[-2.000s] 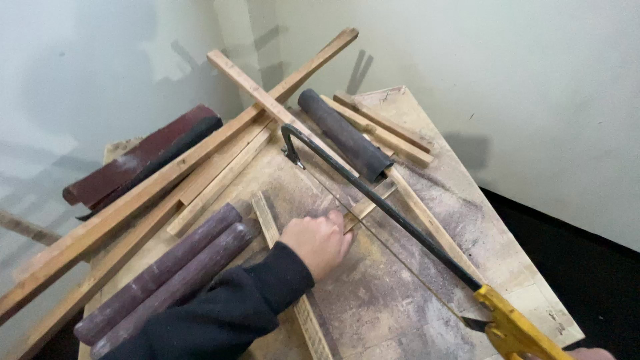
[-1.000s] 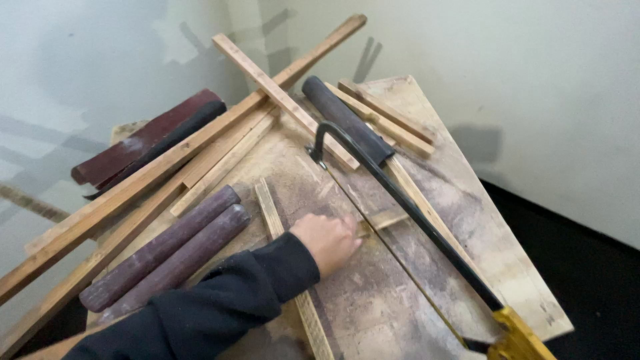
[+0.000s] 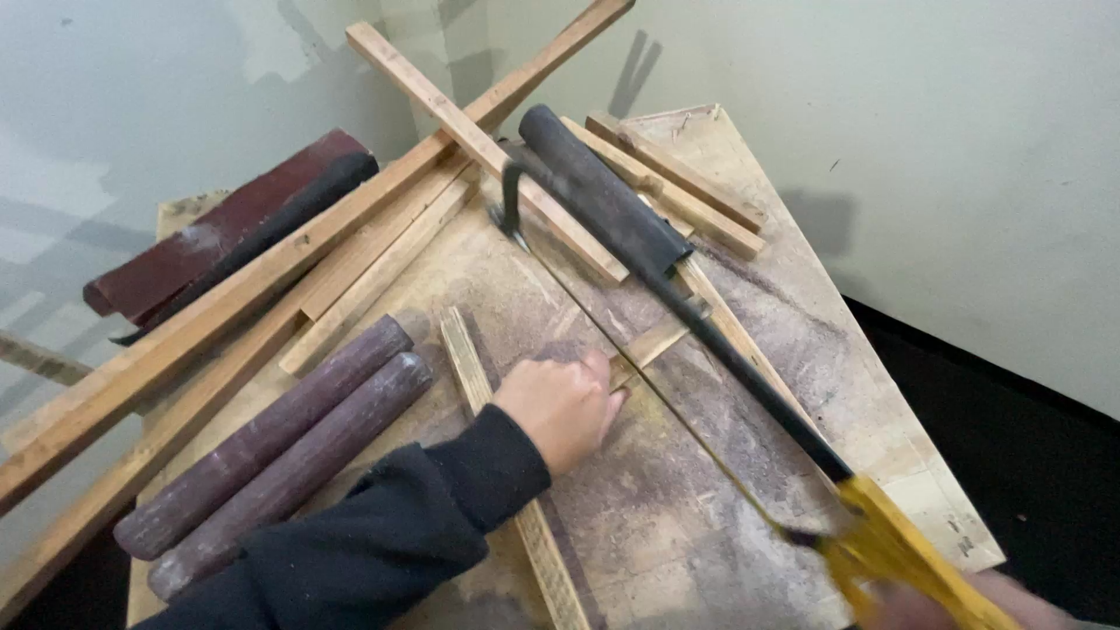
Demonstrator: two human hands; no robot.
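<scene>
My left hand (image 3: pixel 564 407), in a dark sleeve, presses down around a short wooden strip (image 3: pixel 658 341) near the middle of the plywood tabletop (image 3: pixel 744 525). At the lower right edge, my right hand (image 3: pixel 936 604), blurred and partly cut off, grips the yellow handle of a hacksaw (image 3: pixel 744 376) with a black frame. The saw's thin blade crosses the short strip just right of my left fingers. Whether it has cut into the wood cannot be told. A longer wooden strip (image 3: pixel 542 551) runs under my left forearm.
Two purplish rolls (image 3: pixel 289 446) lie left of my forearm. Long wooden sticks (image 3: pixel 254 289) cross the left side, beside a dark red folded sheet (image 3: pixel 236 219). A dark grey roll (image 3: pixel 604 188) and shorter wooden sticks (image 3: pixel 682 175) lie at the back right. Walls stand behind the tabletop.
The hacksaw has shifted to and fro along its length, its handle now further down and right than one second ago. My left hand stays on the short strip.
</scene>
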